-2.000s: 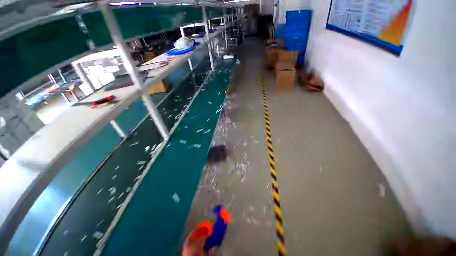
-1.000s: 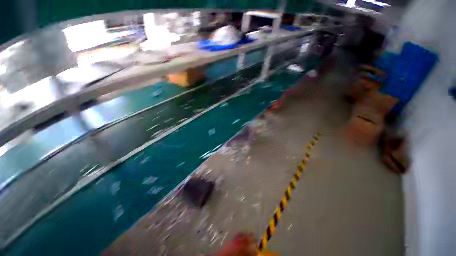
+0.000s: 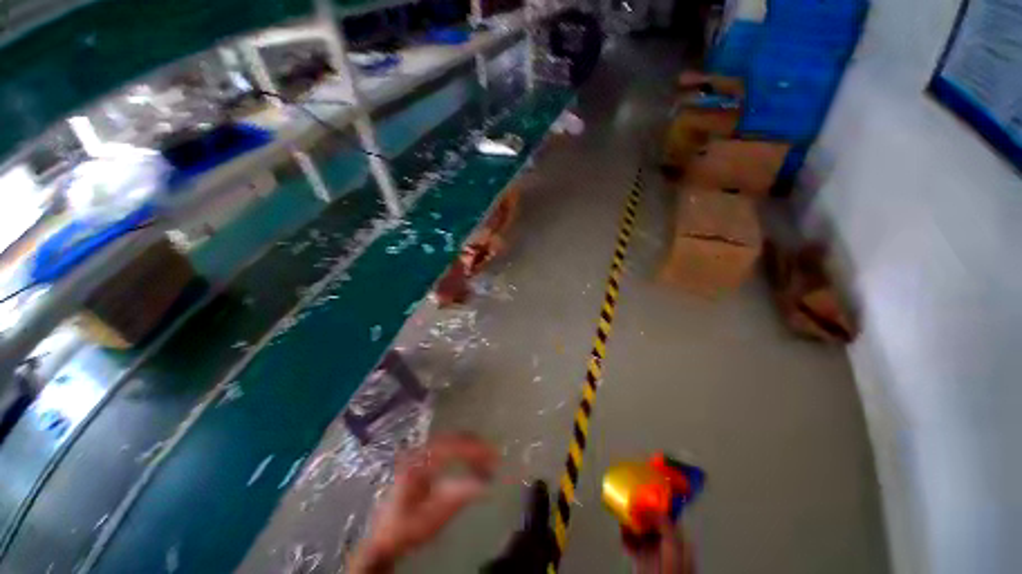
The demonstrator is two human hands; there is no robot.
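My right hand (image 3: 661, 547) is at the bottom, right of the floor tape, and is closed around the tape gun. The tape gun (image 3: 648, 493) shows a yellow-orange roll part with blue at its right side; it is held above the grey floor. My left hand (image 3: 431, 499) is at the bottom, left of the floor tape. It is blurred, with fingers curled apart and nothing seen in it. A dark shoe tip (image 3: 538, 510) shows between the hands.
Brown cartons (image 3: 715, 241) stand on the floor ahead right, before tall blue boxes (image 3: 801, 73). Crumpled brown paper (image 3: 809, 294) lies by the white wall. The green conveyor (image 3: 336, 381) runs along the left. A dark stool-like object (image 3: 384, 398) stands beside it among film scraps.
The view has moved forward along the aisle, so the cartons look closer than two seconds ago. Both hands now show, and the tape gun is back in view at the right.
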